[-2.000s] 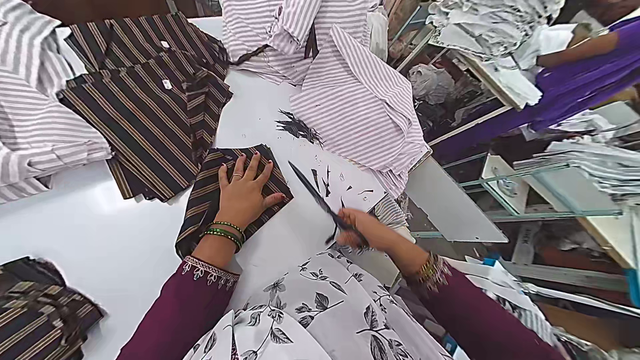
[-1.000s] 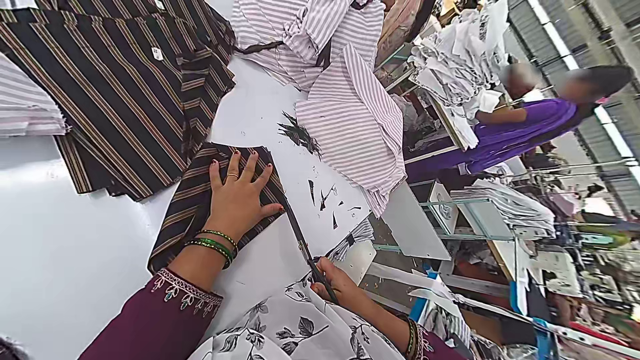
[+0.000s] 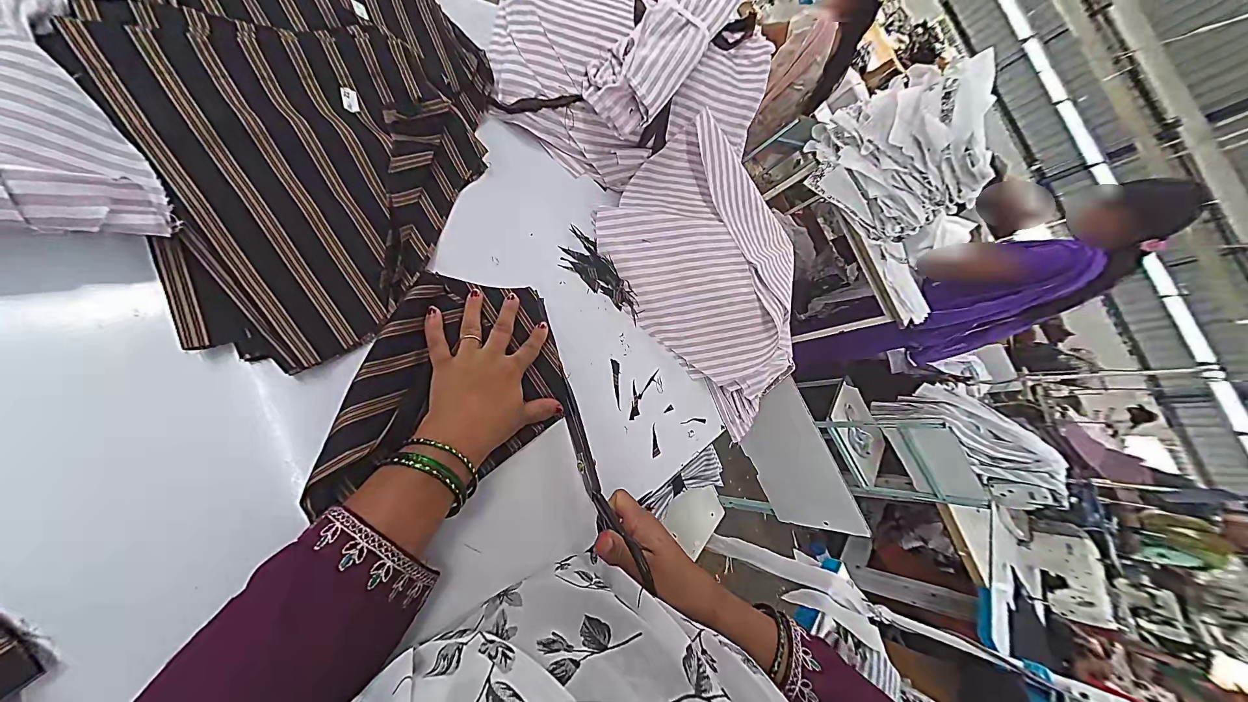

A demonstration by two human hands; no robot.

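My left hand (image 3: 483, 390) lies flat, fingers spread, on a folded dark striped fabric piece (image 3: 375, 414) on the white table. Scissors (image 3: 585, 468) are in my right hand (image 3: 648, 551), their blades along the right edge of that fabric; whether the blades are closed is hard to tell. Thin dark fabric scraps (image 3: 639, 395) lie just right of the blades, and a bunch of dark offcuts (image 3: 597, 271) lies farther up. A larger stack of dark striped fabric (image 3: 263, 175) is spread beyond my left hand.
Pink-and-white striped garment pieces (image 3: 702, 263) lie at the table's far right. More striped fabric (image 3: 73, 146) is at the far left. Beyond the table (image 3: 127, 439), a person in purple (image 3: 1014, 292) is near a heap of white cloth (image 3: 907, 146). A rack (image 3: 877, 458) stands at the right.
Two seconds ago the scissors were held apart from the fabric, to its right; now the blades lie along its edge. My left hand stays on the fabric. The view has tilted.
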